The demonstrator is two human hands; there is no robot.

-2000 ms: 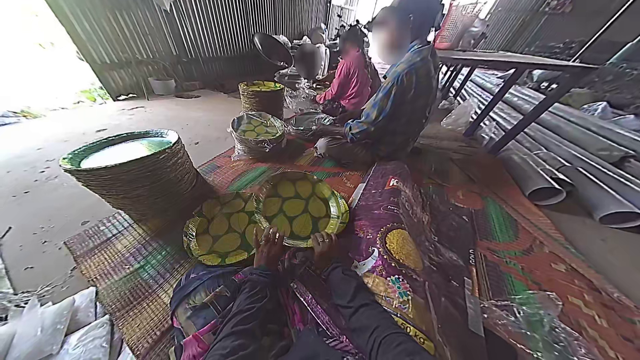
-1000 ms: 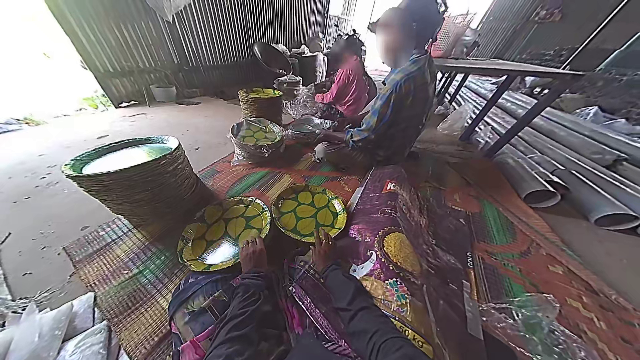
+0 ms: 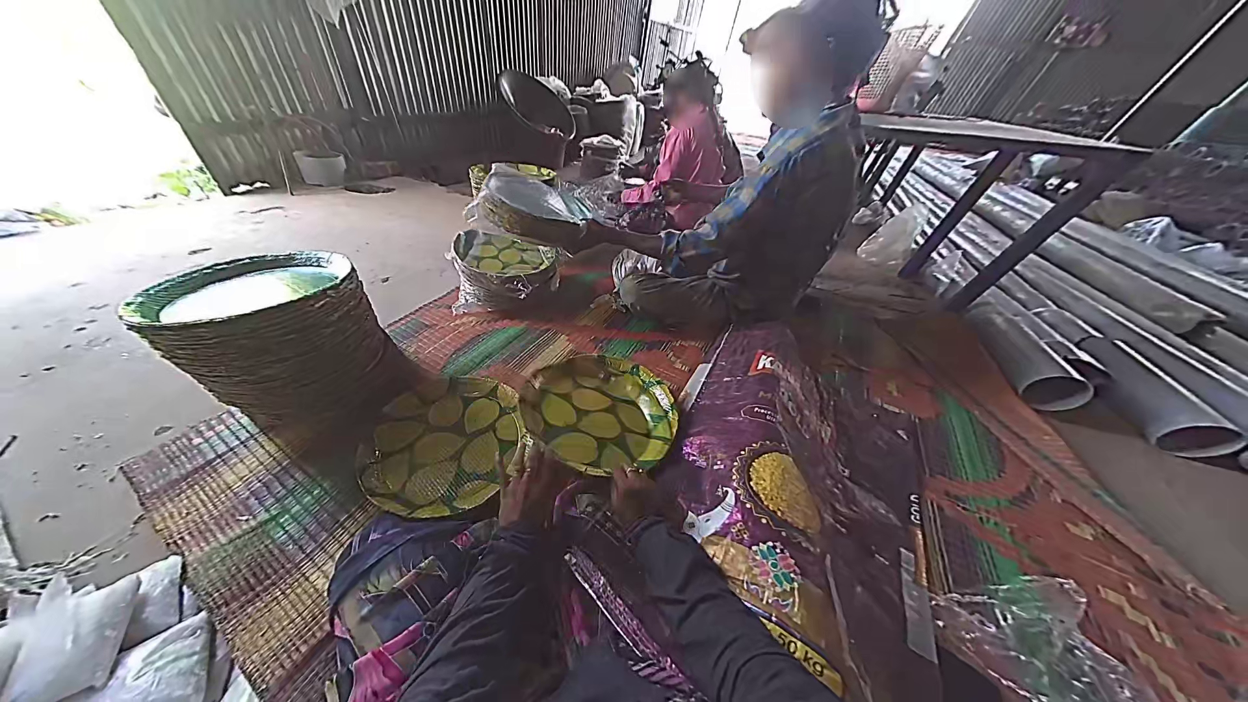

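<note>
Two round plates with a green and yellow leaf pattern lie in front of me. My left hand [image 3: 529, 485] touches the near right edge of the left plate [image 3: 439, 448], close to where the plates meet. At the near rim of the right plate [image 3: 600, 414] is my right hand [image 3: 634, 495], its fingertips on the edge and its thumb hard to make out. Behind and left of the left plate stands a tall stack of round plates [image 3: 263, 341], its top one shiny and pale inside.
A printed purple sack [image 3: 751, 468] lies to my right on the woven mat [image 3: 244, 526]. Ahead sits a person in a checked shirt [image 3: 770, 205], holding wrapped plates [image 3: 531, 205] above a bagged stack [image 3: 502, 268]. Metal pipes [image 3: 1121, 361] and a table [image 3: 994, 132] are at right, white packets [image 3: 117, 624] at lower left.
The two plates, apart one second ago, now meet or overlap at their edges. The person in the checked shirt has lifted a wrapped stack of plates.
</note>
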